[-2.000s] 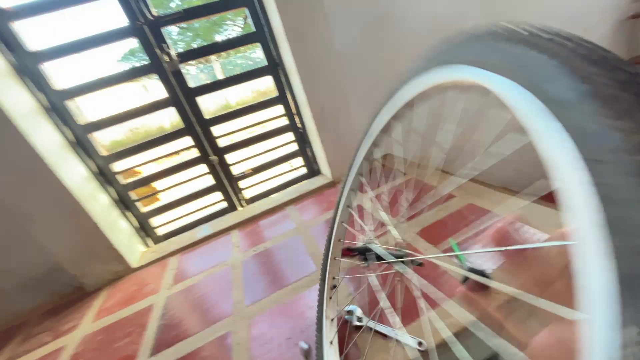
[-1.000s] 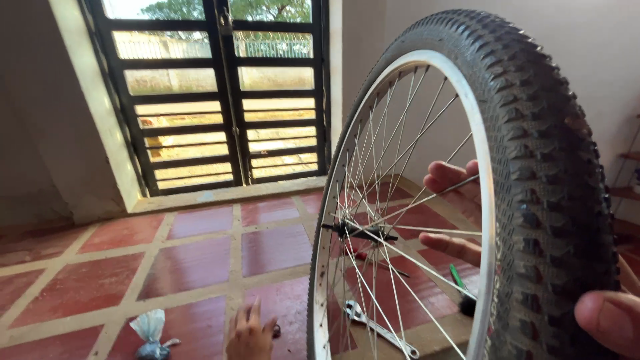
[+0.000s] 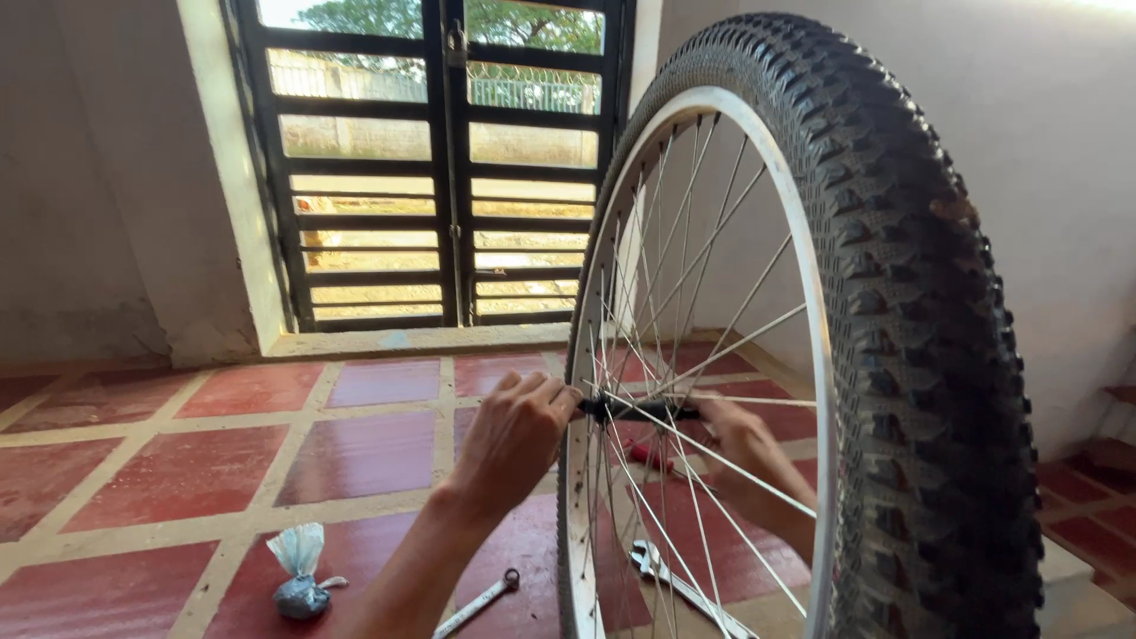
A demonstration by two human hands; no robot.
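A bicycle wheel with a knobbly black tyre (image 3: 896, 293) and a silver rim (image 3: 812, 293) stands upright at the right. Its black hub (image 3: 635, 410) shows between the spokes. My left hand (image 3: 530, 415) has its fingertips closed on the hub's left axle end. On the other side, seen through the spokes, my right hand (image 3: 737, 435) has its fingers at the hub's right end; its fingertips are partly hidden, so its hold cannot be told.
On the red tiled floor lie an adjustable wrench (image 3: 679, 581), a combination wrench (image 3: 479, 602), a red-handled tool (image 3: 650, 456) behind the spokes and a knotted plastic bag (image 3: 302, 581) with dark contents. A black barred door (image 3: 448, 177) stands beyond.
My left hand has risen from near the floor to the hub's left end. My right hand, spread behind the spokes a second ago, is now at the hub's right end.
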